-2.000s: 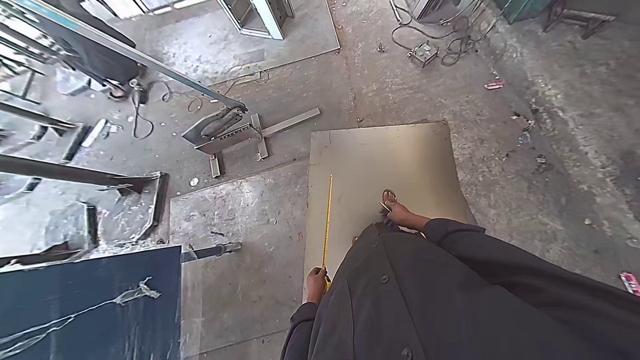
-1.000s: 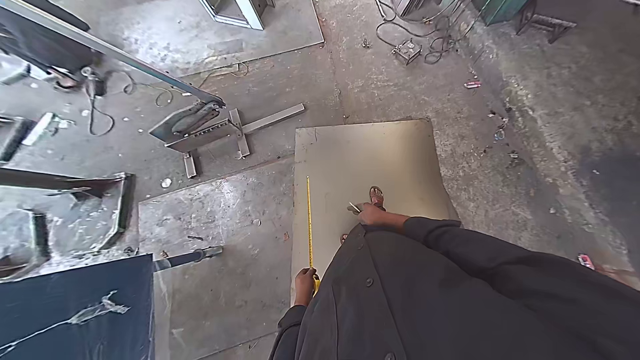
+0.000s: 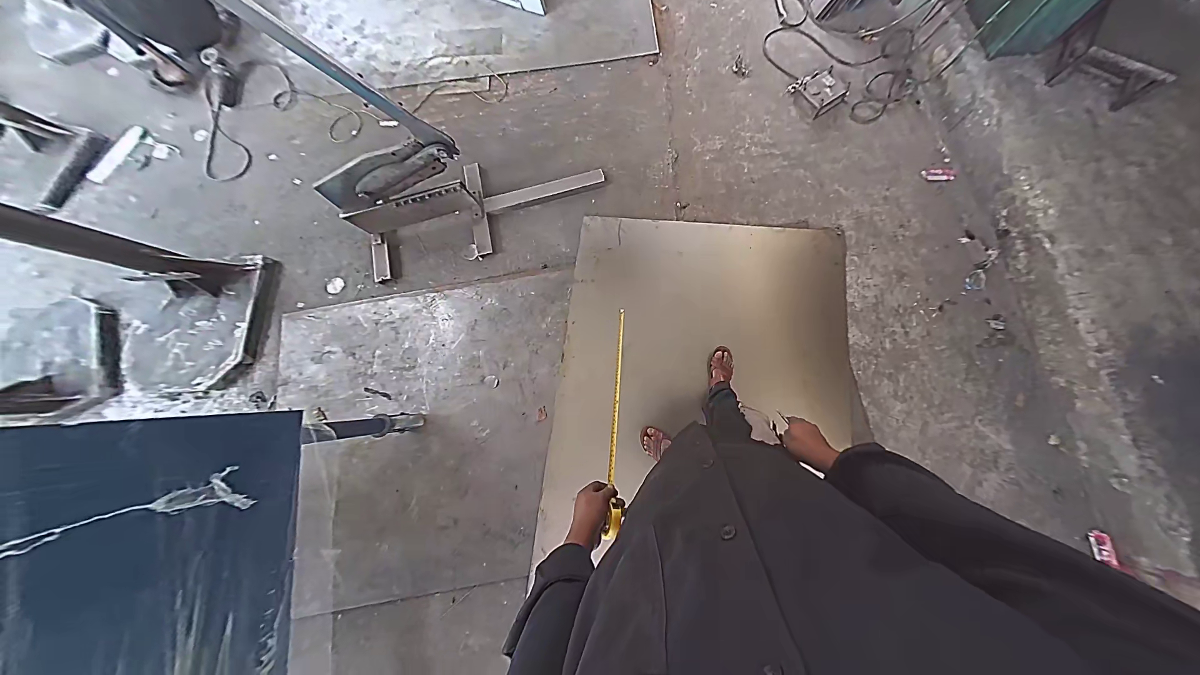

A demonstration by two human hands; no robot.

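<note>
A large metal sheet (image 3: 694, 281) lies on the floor, and my feet in sandals stand on it. My left hand (image 3: 592, 511) grips a yellow tape measure (image 3: 613, 518) near the sheet's left side. Its yellow blade (image 3: 617, 403) runs out from the case toward the far edge and ends partway along the sheet. At my right side, my right hand (image 3: 808, 442) is closed around a small thin object, too small to name, beside a pale cloth or paper-like piece (image 3: 761, 424).
A lever shear (image 3: 403, 192) with a long handle stands beyond the sheet to the left. A dark blue panel (image 3: 150, 534) is at lower left. Cables (image 3: 877, 94) lie at upper right. Another person's foot shows at upper left.
My right hand has moved from over the sheet near my foot back to the right, beside my body. My left hand stays at the tape measure, whose blade remains extended.
</note>
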